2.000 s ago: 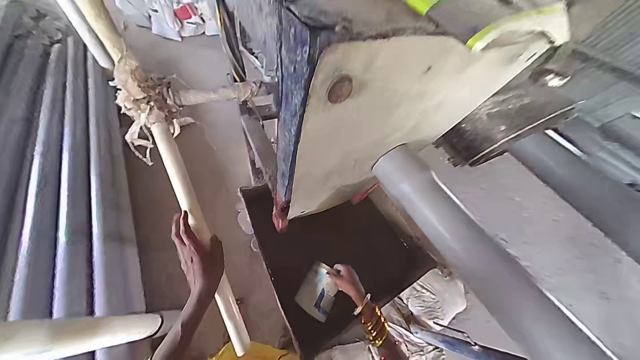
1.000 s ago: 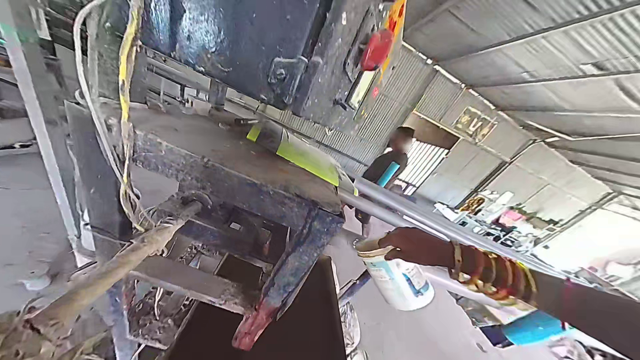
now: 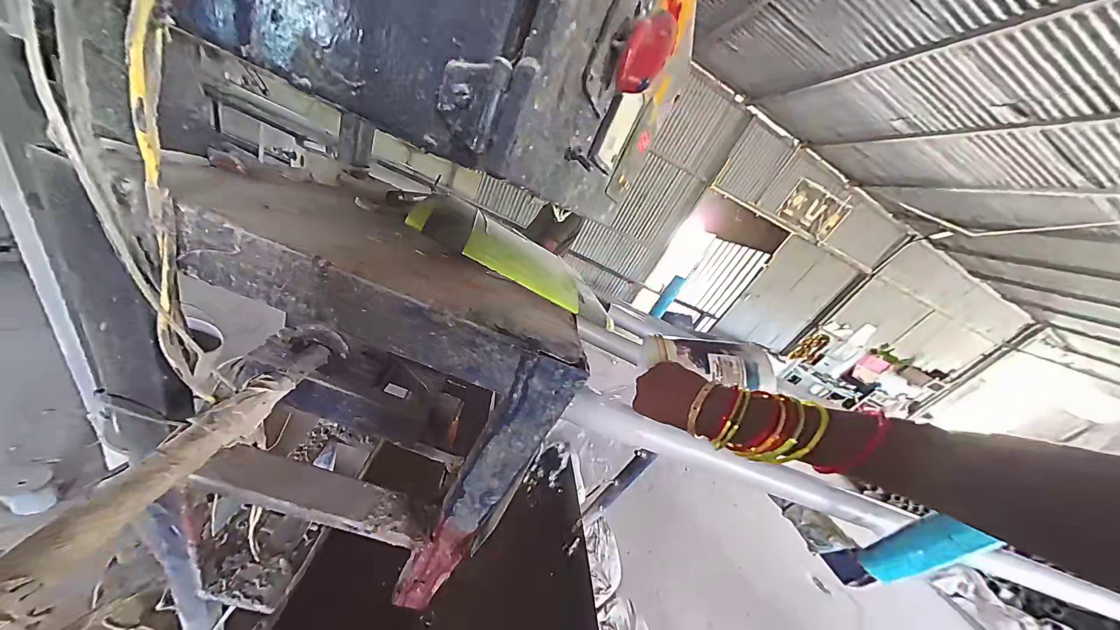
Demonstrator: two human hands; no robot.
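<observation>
My right hand [image 3: 667,394], with several coloured bangles on its wrist, is closed at the rim end of a white plastic bucket [image 3: 724,362] right of the machine's metal table. The bucket lies nearly on its side at the height of the tabletop and bears a printed label; my hand and wrist hide part of it, and its inside does not show. Near it, a sheet with a bright green band [image 3: 521,267] rests on the brown tabletop [image 3: 376,241]. Below the table stands a dark tray [image 3: 359,582]. My left hand is not in view.
A rope-wrapped pole [image 3: 166,468] slants in at lower left beside hanging cables [image 3: 149,175]. The machine's dark housing [image 3: 385,70] with a red lamp [image 3: 647,51] overhangs the table. A long grey pipe [image 3: 700,464] runs beneath my right arm, near a blue tube [image 3: 927,547].
The view has swung up from the floor. My right hand, earlier low over the dark tray with the bucket, has raised it, and the bucket has tipped sideways. My left hand, earlier on the pole, has left view.
</observation>
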